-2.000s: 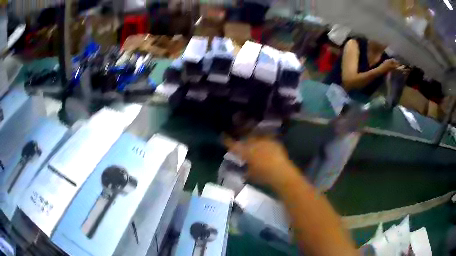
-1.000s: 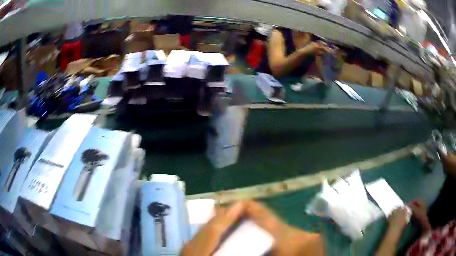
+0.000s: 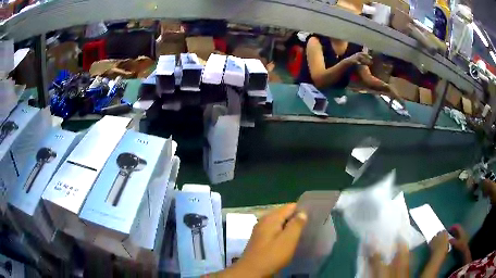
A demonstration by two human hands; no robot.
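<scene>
My left hand (image 3: 272,239) grips a carton (image 3: 315,222) at lower centre; its greyish-white side or flap faces me and is blurred. My right hand (image 3: 389,263), blurred and cut off by the bottom edge, has its fingers on a white, crumpled wrapped bundle (image 3: 372,209) right of the carton. The bundle is blurred too, and what is inside is hidden. Pale blue cartons (image 3: 128,182) with a picture of a dark round head on a silver handle are piled at left. Another such carton (image 3: 198,233) stands nearer the centre.
An upright carton (image 3: 222,146) and a blurred one (image 3: 363,157) are over the dark green conveyor (image 3: 283,163). Open cartons (image 3: 212,73) are stacked across the line. A person (image 3: 329,62) works opposite. A neighbour's hands (image 3: 443,244) hold a flat white piece at right. A grey shelf (image 3: 217,12) runs overhead.
The view has swung right, then slightly back left. My hands, together over a white thing a second ago, are now apart: left on a carton, right at the white bundle. A blurred carton has appeared over the belt.
</scene>
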